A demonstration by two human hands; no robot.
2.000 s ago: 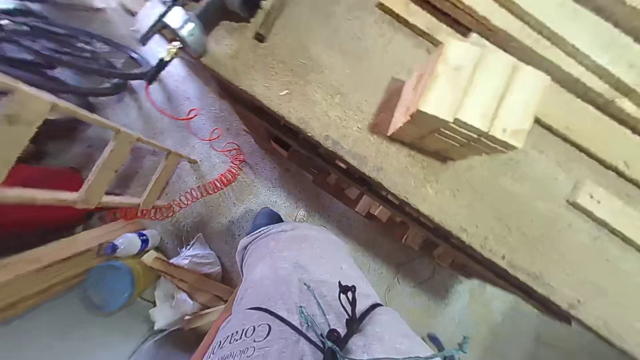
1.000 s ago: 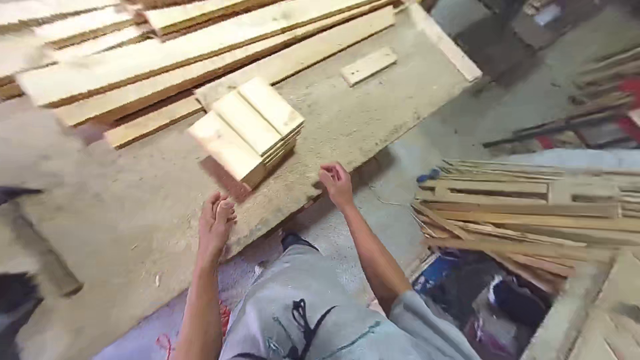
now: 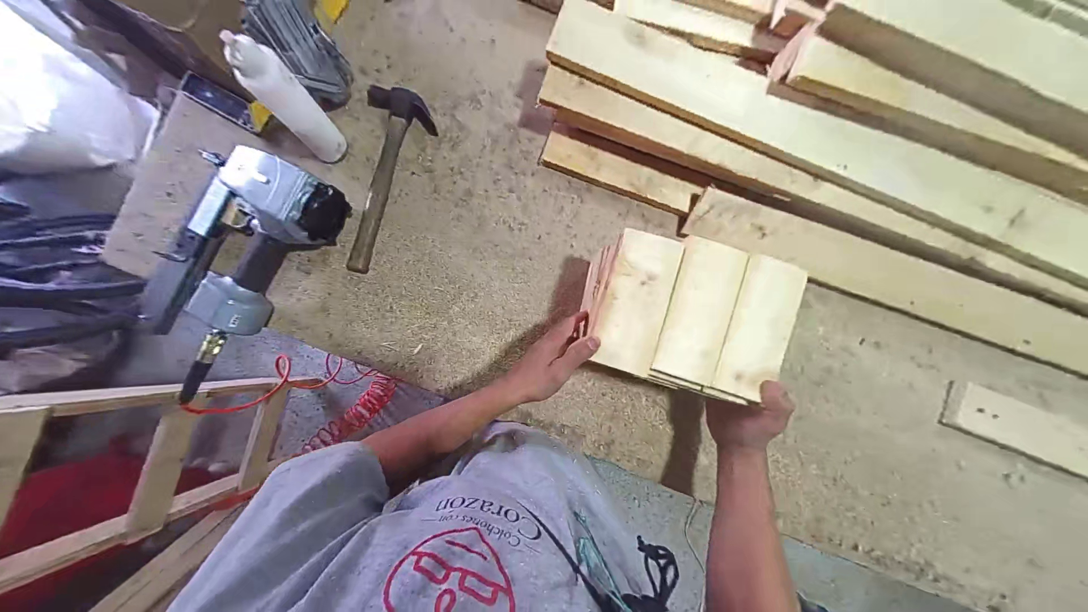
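Observation:
A block of short wooden boards (image 3: 697, 314), stacked in three columns side by side, is at the centre right over the dusty worktable (image 3: 476, 221). My left hand (image 3: 552, 361) presses its left side, thumb near the lower left corner. At the lower right corner, my right hand (image 3: 752, 416) grips the block, its fingers mostly hidden beneath. Left of the block lies a claw hammer (image 3: 387, 178) with a wooden handle. Farther left rests a pneumatic nail gun (image 3: 263, 204), joined to a red coiled air hose (image 3: 365, 412).
Long wooden planks (image 3: 850, 170) lie across the upper right. A short board (image 3: 1020, 425) is at the right. A white bottle (image 3: 285, 98) and nail strips (image 3: 297, 42) are at the upper left. A slatted wooden frame (image 3: 161, 467) stands at the lower left.
Both hands have come onto the block of boards; a second ago they were apart beside it. The view has swung strongly, bringing the nail gun and the whole hammer into sight.

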